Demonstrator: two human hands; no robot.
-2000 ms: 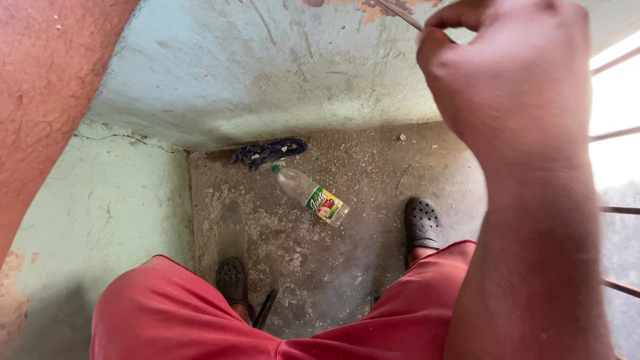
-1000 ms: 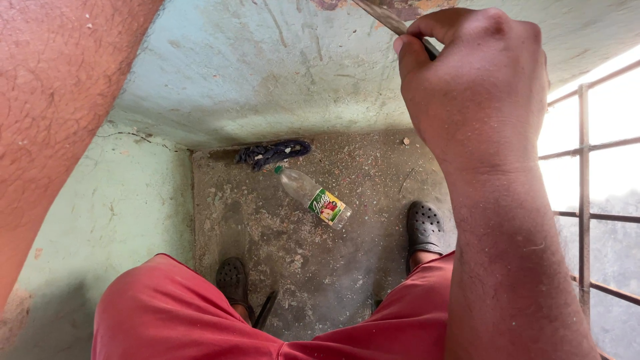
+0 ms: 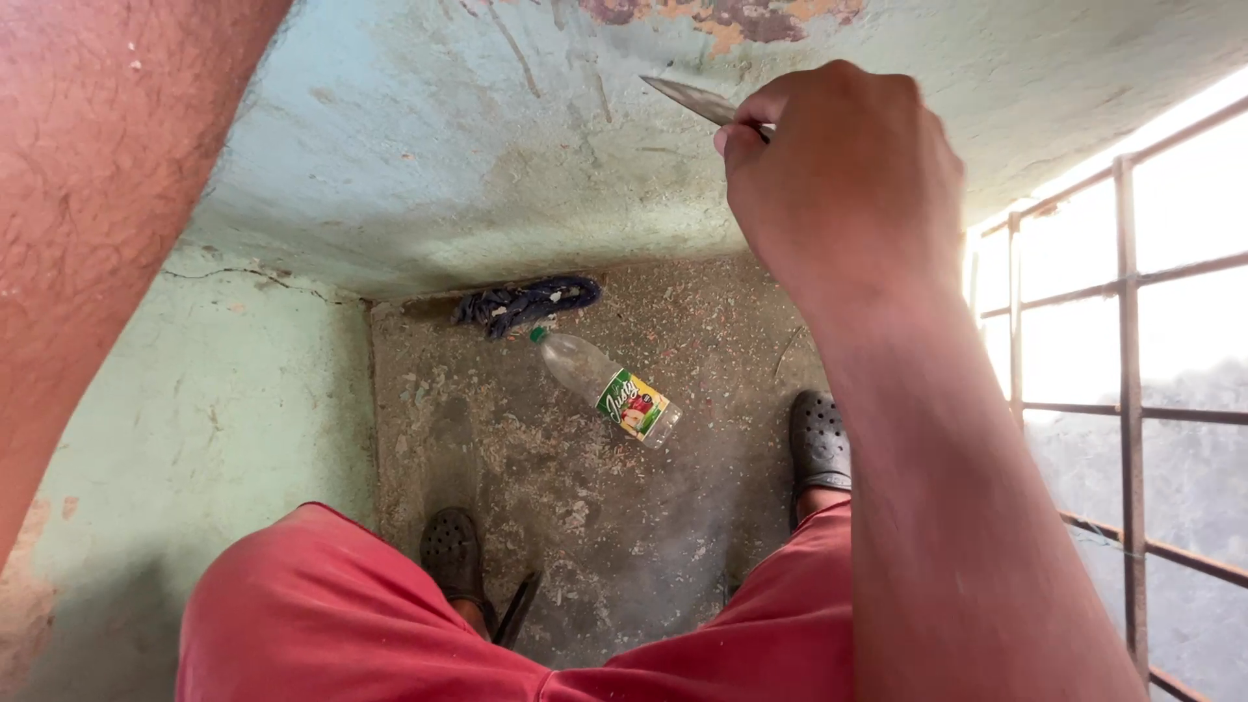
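My right hand [image 3: 843,175] is closed around a pointed metal blade [image 3: 694,99], perhaps a knife; its handle is hidden in my fist. The tip points up and left, close to the painted wall [image 3: 409,136]. Just above the blade, a patch of peeled paint [image 3: 751,18] shows brown and orange at the top edge. My left forearm [image 3: 107,166] crosses the upper left corner, and my left hand lies outside the view.
A plastic bottle with a green cap [image 3: 575,363] lies on the debris-strewn concrete floor [image 3: 546,458], beside a dark bundled cloth [image 3: 526,304]. My feet wear dark perforated clogs [image 3: 452,551]. A metal window grille [image 3: 1129,292] stands at the right.
My right hand has moved down from the top edge of the view, and more of the blade shows now. The bottle and the cloth lie where they were.
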